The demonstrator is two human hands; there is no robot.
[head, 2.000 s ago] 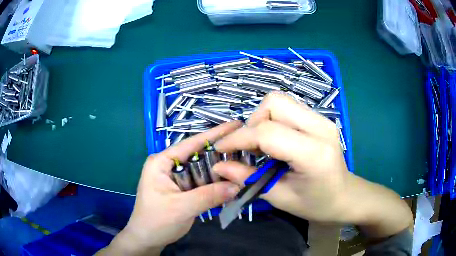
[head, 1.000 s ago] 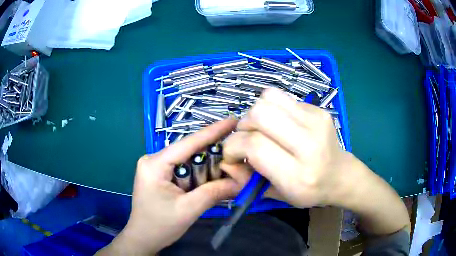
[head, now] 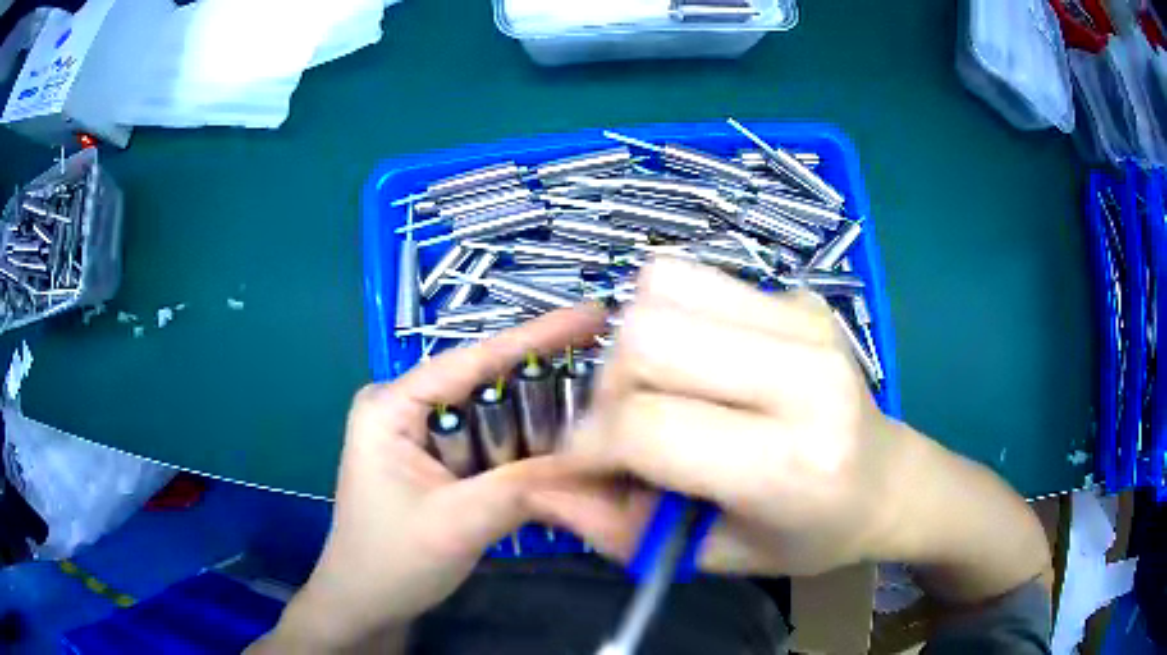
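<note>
My left hand (head: 416, 493) holds a row of several metal cylinders (head: 495, 426) upright, with dark round ends and small yellow tips facing up. My right hand (head: 742, 422) is closed around the blue hand tool (head: 666, 544), whose pale end points down toward the lower edge and is blurred. My right fingers are at the right end of the row and hide part of it. The blue parts tray (head: 384, 256) lies under and beyond my hands, heaped with metal cylinders with thin stems.
A clear plastic box (head: 640, 45) stands beyond the tray. A clear tub of small metal pieces (head: 96, 243) is at left. White sheets (head: 218, 64) and a white carton (head: 51, 77) lie upper left. A clear container (head: 1017, 64) and blue bins (head: 1126, 333) are at right.
The left hand has shifted slightly left and down, and a fourth cylinder end shows again. The right hand has turned, and the tool's pale end has moved right and down.
</note>
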